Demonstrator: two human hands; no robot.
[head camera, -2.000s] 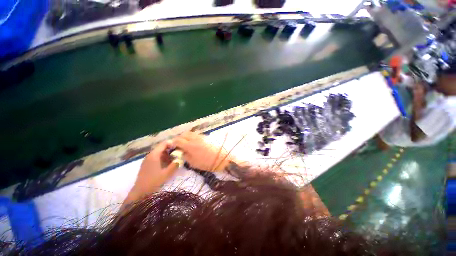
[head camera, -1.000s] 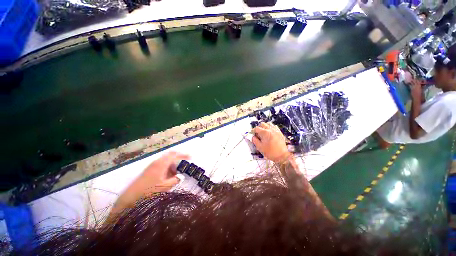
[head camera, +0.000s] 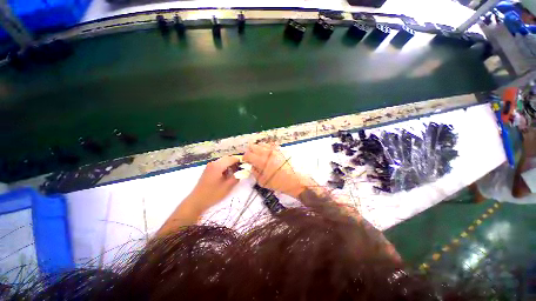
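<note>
My left hand (head camera: 218, 179) and my right hand (head camera: 267, 164) meet over the white tabletop near the belt edge. My left hand holds a small black housing (head camera: 233, 170), mostly hidden by fingers. A pale patch, perhaps a finger cot, shows at the fingertips. My right fingertips are at the housing; whether they hold a small part is hidden. A row of joined black housings (head camera: 270, 199) lies on the table below my right hand, partly covered by hair. A heap of small black parts (head camera: 369, 154) lies to the right, with a clear plastic bag (head camera: 418, 156) over or beside it.
The green conveyor belt (head camera: 194, 94) runs beyond the worn edge rail (head camera: 305, 127). Black blocks (head camera: 356, 32) and small upright pieces stand along its far side; dark pieces (head camera: 124, 137) lie near its left side. A blue bin (head camera: 53, 232) is at lower left. A person's arm (head camera: 521, 179) shows at right.
My right hand has moved from the heap back to my left hand. The row of housings now lies lower, below the right hand. The view has shifted, bringing the blue bin further in.
</note>
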